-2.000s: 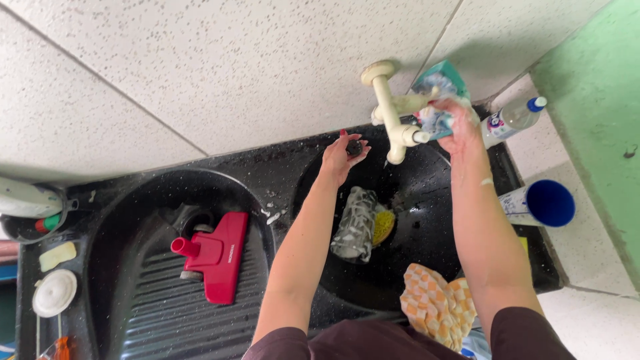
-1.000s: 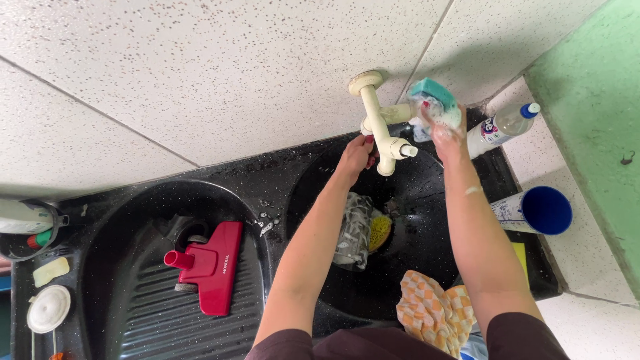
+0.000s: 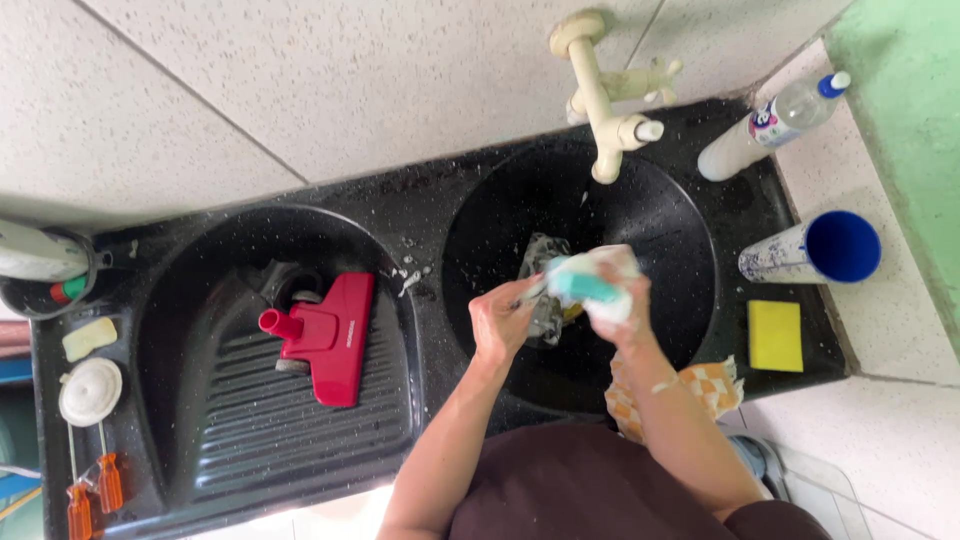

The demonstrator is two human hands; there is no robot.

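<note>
Over the round black sink basin [image 3: 675,330], my right hand [image 3: 630,311] grips a blurred teal brush or scrubber [image 3: 589,286] covered in white foam. My left hand [image 3: 501,319] is closed on a small thin item beside it, too blurred to name. Below both hands a soapy, dark, clear-looking object [image 3: 546,319] lies in the basin, with a bit of yellow sponge [image 3: 572,311] partly hidden next to it. The cream tap [image 3: 600,112] juts from the wall above the basin.
A red vacuum floor head [image 3: 330,337] lies on the ribbed left drainer. At right stand a bottle [image 3: 765,127], a blue-lined cup [image 3: 814,247] and a yellow sponge [image 3: 776,336]. A checked cloth [image 3: 709,386] hangs at the front edge; two orange-handled screwdrivers [image 3: 109,482] lie far left.
Both hands have come down from beside the tap to over the basin, close together. The foamy teal item moved with my right hand.
</note>
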